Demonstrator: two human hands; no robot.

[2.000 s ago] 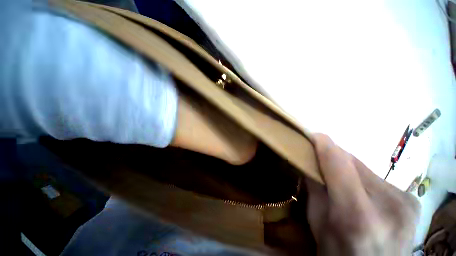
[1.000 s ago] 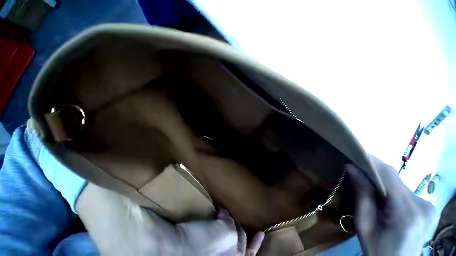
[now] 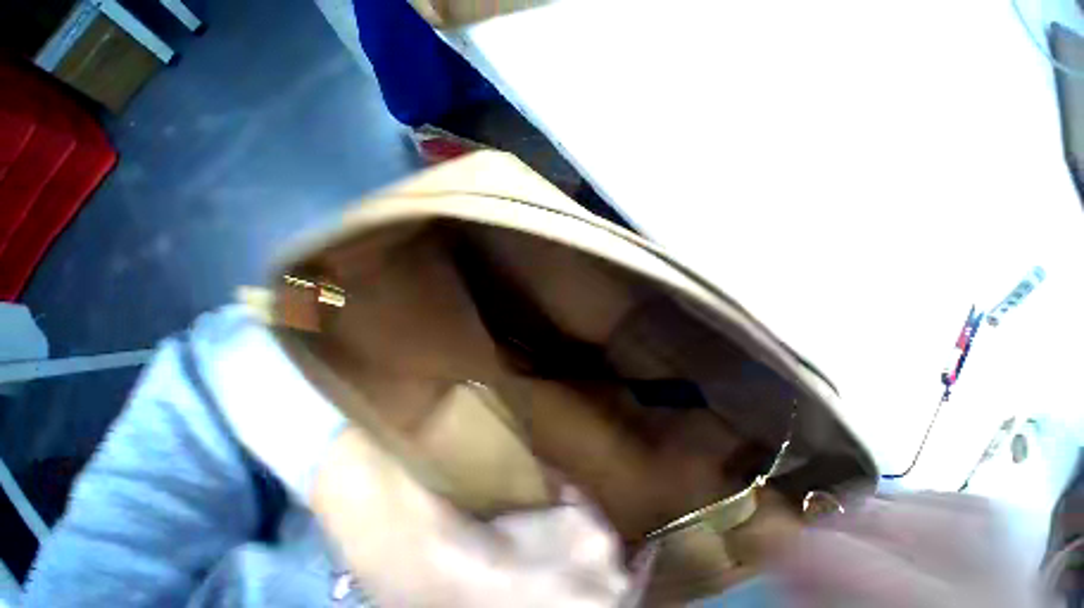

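A tan handbag (image 3: 713, 291) lies with its mouth open towards me between my body and the table. Its brown inside shows a zipper (image 3: 713, 508) with gold teeth, a gold ring (image 3: 823, 504) at the right corner, a gold fitting (image 3: 315, 289) at the left corner and a tan flap piece (image 3: 481, 451). My left hand (image 3: 476, 540), blurred, holds the near rim, fingers over the edge. My right hand (image 3: 909, 549), strongly blurred, is at the right corner; its fingers cannot be made out.
The white table (image 3: 761, 131) spans the upper right. On it are a red-handled tool (image 3: 960, 344), a grey marked strip (image 3: 1016, 297), a thin dark cord (image 3: 921, 449) and small items (image 3: 1019, 447). Red crates (image 3: 48, 178) stand on the grey floor (image 3: 256, 166).
My left arm came out of the bag, and my left hand went to the near rim. The bag's mouth opened wide, then its left end moved right and down. My right hand stays near the right corner.
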